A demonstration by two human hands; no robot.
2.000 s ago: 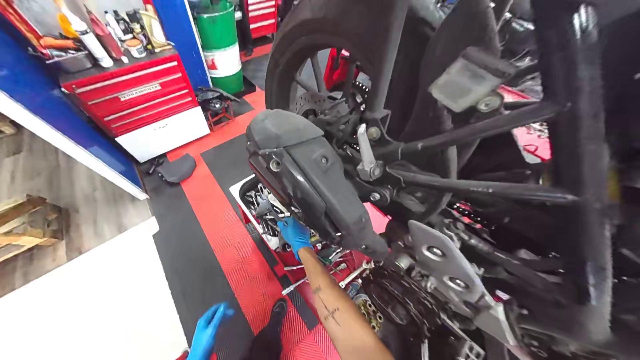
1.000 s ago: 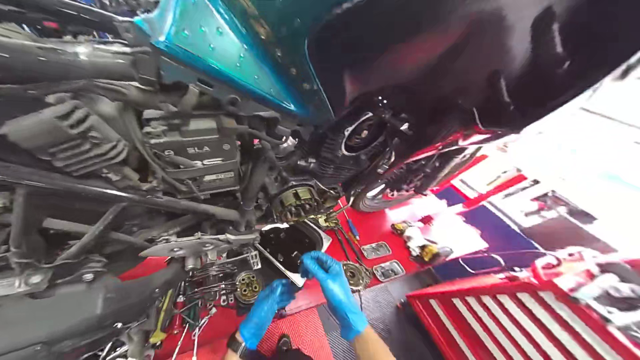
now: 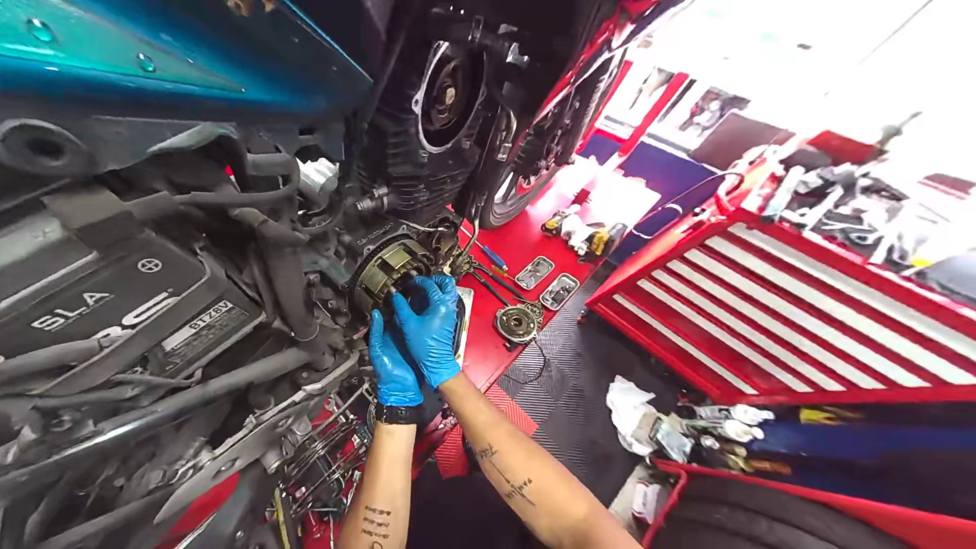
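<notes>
Both my hands wear blue gloves and are at the motorcycle's exposed clutch basket (image 3: 390, 267) low on the engine. My left hand (image 3: 393, 366), with a black band at the wrist, is just below the basket, its fingertips near the lower rim. My right hand (image 3: 431, 328) is beside it, its fingers at the basket's open face. Whether either hand grips something small there cannot be made out. Above is the finned cylinder (image 3: 412, 179) with a round opening in its side. A battery (image 3: 114, 305) sits at the left in the frame.
On the red lift platform (image 3: 496, 366) to the right lie a round metal part (image 3: 517, 324), two small metal covers (image 3: 535, 272) and cables. A red tool chest (image 3: 762, 320) stands at the right. Several tools (image 3: 328, 450) lie below left. A white cloth (image 3: 629, 412) is near the chest.
The view has swung from the rear wheel to the engine. My hands, low and in front of the engine one second ago, have moved up to the clutch basket.
</notes>
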